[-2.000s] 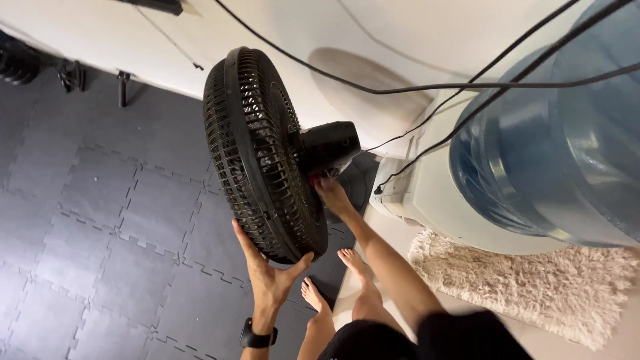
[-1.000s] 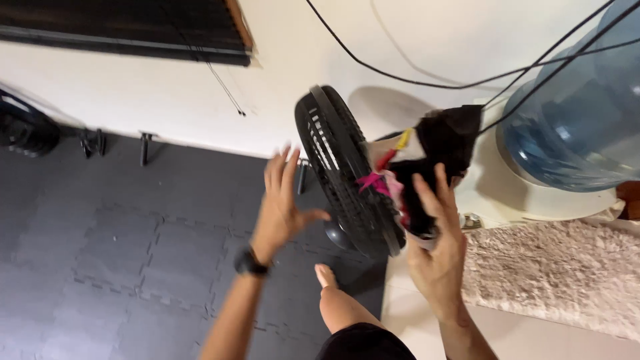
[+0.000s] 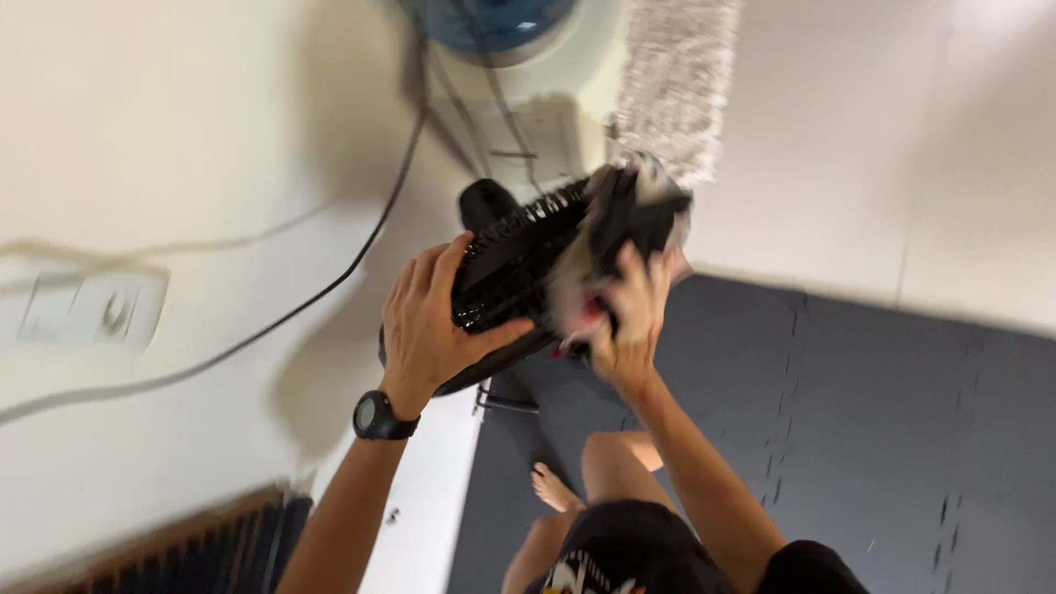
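A black electric fan is tilted in front of me beside the wall, its round grille seen edge-on. My left hand, with a black watch on the wrist, grips the rim of the fan, thumb on one side and fingers on the other. A bunched cloth, dark with white and pink parts, lies against the side of the grille. My right hand is blurred and holds this cloth against the fan. The fan's black motor housing or base pokes out at the far side.
Black cables hang along the wall at the left, near a wall socket plate. A blue water jug stands on a white dispenser beyond the fan. A shaggy rug lies on pale flooring; dark foam mats cover the floor nearer me.
My left hand, off the fan one second ago, now grips its rim. The cloth in my right hand has moved against the grille. The view has turned strongly.
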